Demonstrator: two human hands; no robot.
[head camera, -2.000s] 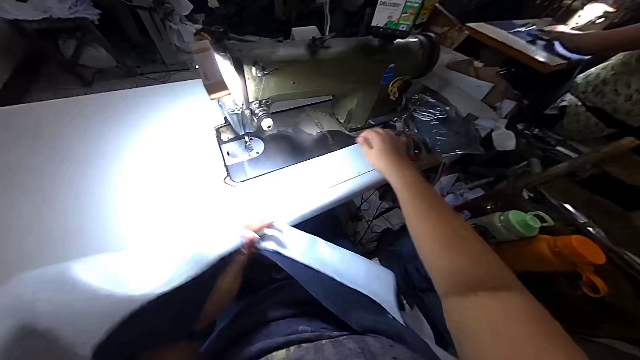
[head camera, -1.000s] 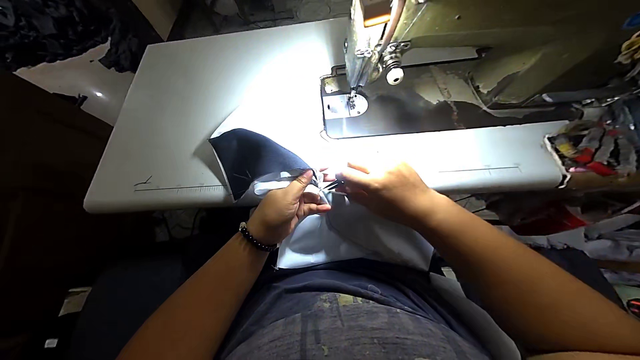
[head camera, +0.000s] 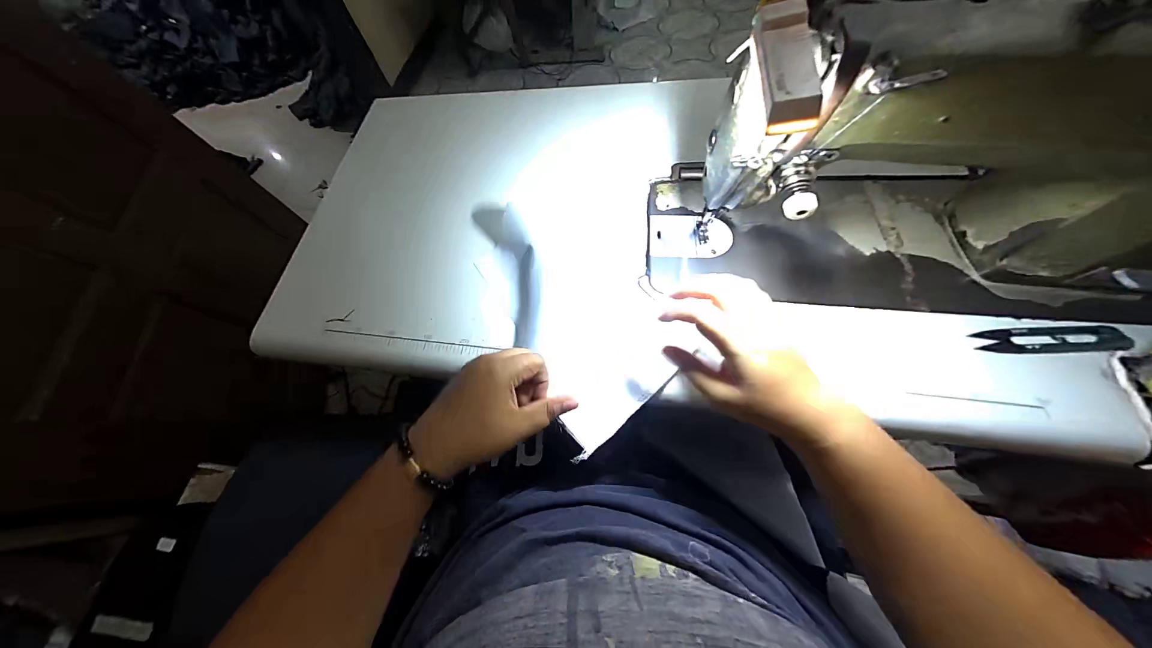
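A white fabric piece (head camera: 598, 360) lies over the front edge of the white sewing table (head camera: 405, 225), its pointed corner hanging down towards my lap. My left hand (head camera: 495, 407), with a dark beaded bracelet, pinches the fabric's left edge between thumb and curled fingers. Over the fabric's right side is my right hand (head camera: 742, 360), fingers spread and a little bent; glare hides whether its fingertips touch the cloth. The needle and presser foot (head camera: 706, 229) of the industrial sewing machine (head camera: 990, 135) stand just beyond my right hand.
Black thread snips (head camera: 1053, 339) lie on the table at the right. Printed ruler marks (head camera: 414, 340) run along the front edge. Dark cloth scraps (head camera: 207, 54) are heaped at the upper left. A lamp glare covers the table's middle.
The fabric, earlier folded with its dark side showing between my hands, now lies white side up. My hands have moved apart. The snips now lie on the table at the right.
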